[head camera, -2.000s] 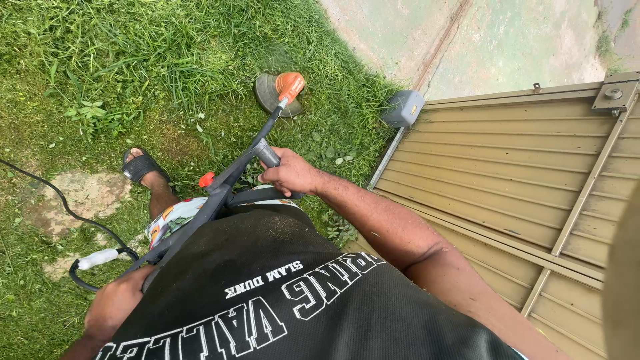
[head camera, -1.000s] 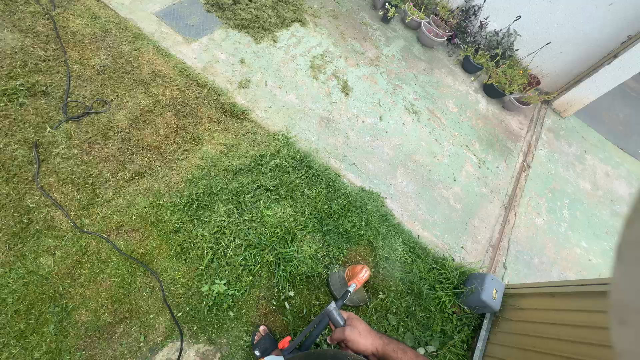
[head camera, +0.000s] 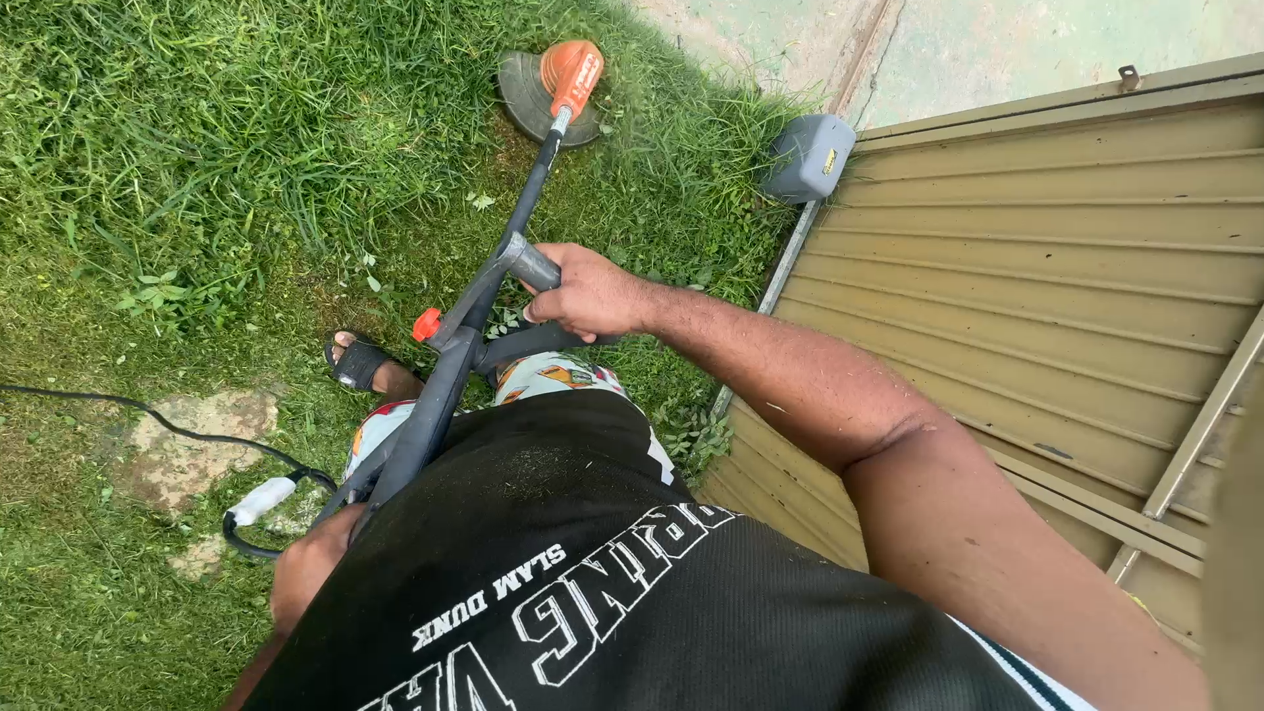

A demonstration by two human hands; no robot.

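Observation:
A corded string trimmer with an orange motor head (head camera: 573, 74) and dark round guard reaches from my waist up to the grass. My right hand (head camera: 588, 291) is closed round its grey front handle (head camera: 533, 265), beside the dark shaft (head camera: 538, 183). Low on the left, my left hand (head camera: 311, 568) is at the rear grip of the trimmer body (head camera: 430, 425), its fingers partly hidden by the body and my black shirt. A red knob (head camera: 427, 324) sits on the body. A black cord (head camera: 212, 434) runs to a white-wrapped connector (head camera: 262, 501) near my left hand.
A beige ribbed metal gate (head camera: 1027, 267) stands close on the right, with a grey plastic box (head camera: 810, 158) at its corner. Concrete paving (head camera: 1037, 49) lies at the top right. Taller grass (head camera: 217, 128) grows at the upper left. My sandalled foot (head camera: 360, 360) is near a flat stone (head camera: 197, 434).
The view tilted up toward the paving and potted plants, then came back down. My right hand stays on the front handle throughout.

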